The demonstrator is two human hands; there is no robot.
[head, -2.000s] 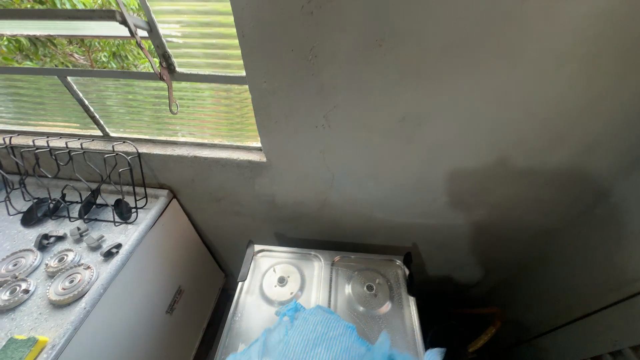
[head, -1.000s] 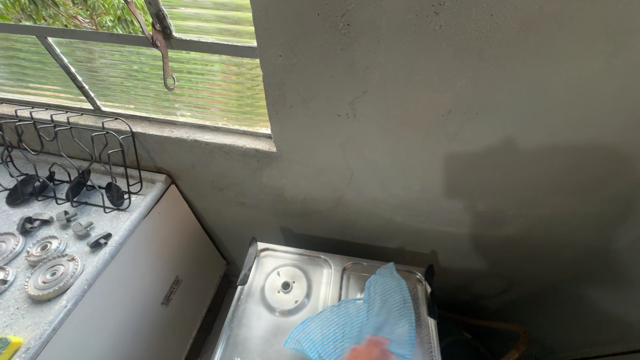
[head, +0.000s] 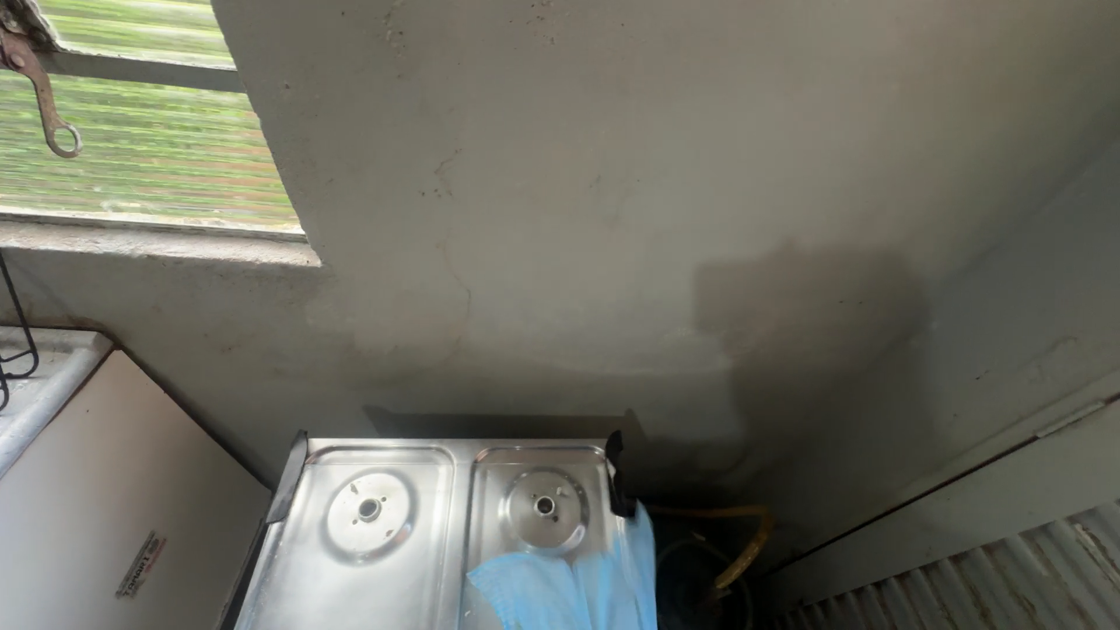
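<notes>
A light blue cleaning cloth (head: 560, 591) lies over the lower right part of a stainless steel stove top (head: 461, 542), its right side reaching the rim. Two round burner seats show in the steel: the left one (head: 369, 514) is uncovered, and the right one (head: 546, 509) has the cloth just below it. Black pieces stand at both back corners of the stove top. Neither of my hands can be seen; whether one is beneath or below the cloth is hidden.
At the left stands a white cabinet side (head: 114, 507) with a speckled top and part of a black wire rack (head: 19, 332). A yellow hose (head: 744, 547) curves beside the stove top at the right. Corrugated sheet (head: 989, 577) fills the lower right corner. A window is above left.
The cloth has moved to the right edge of the stove top. The fingers seen on it one second ago are out of sight. The view has shifted right.
</notes>
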